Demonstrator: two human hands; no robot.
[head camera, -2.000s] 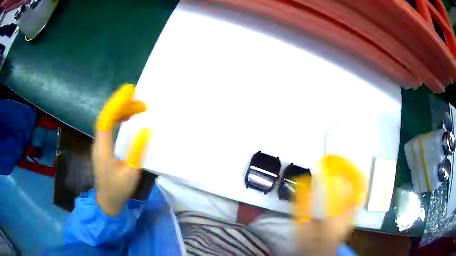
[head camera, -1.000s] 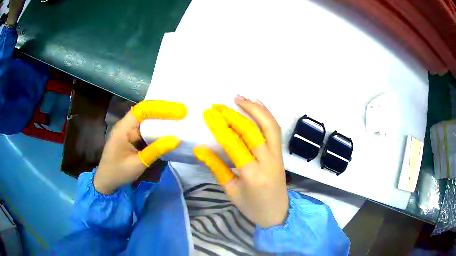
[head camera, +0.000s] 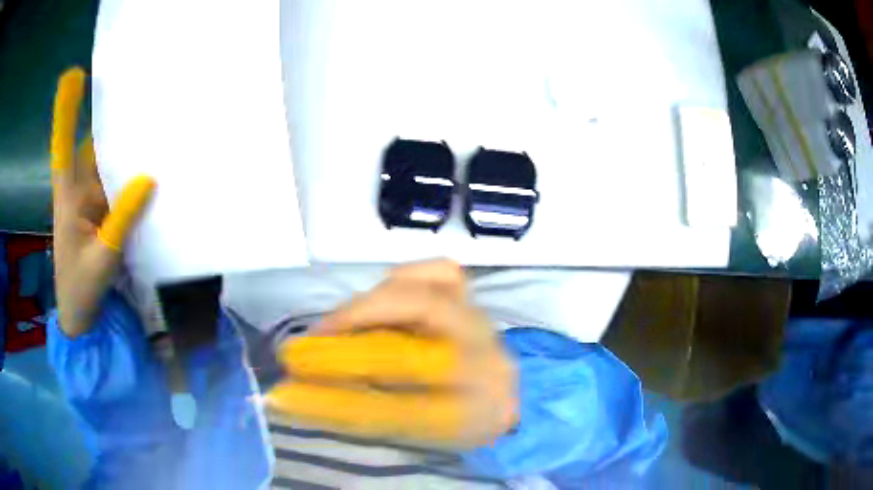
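Two black smartwatch bodies, left (head camera: 416, 201) and right (head camera: 501, 175), lie side by side near the front edge of the white mat (head camera: 613, 57). A loose white sheet (head camera: 201, 134) covers the mat's left part. My left hand (head camera: 86, 215), with yellow finger cots, is at the sheet's left edge, fingers apart, thumb over the sheet; no object shows in it. My right hand (head camera: 402, 359) is blurred, in front of my body below the mat edge, its yellow-cotted fingers together; whether it holds anything is hidden.
A white block (head camera: 706, 165) lies at the mat's right side, with a faint white wipe (head camera: 572, 100) left of it. Bottles with silver tops and a yellow-striped band (head camera: 793, 110) stand at the right on clear plastic. A cardboard box (head camera: 694, 330) is below the bench edge.
Both hands were on the white sheet in front of me; they are now apart, left hand at the far left, right hand lower. The sheet lies flat at left. The view has shifted.
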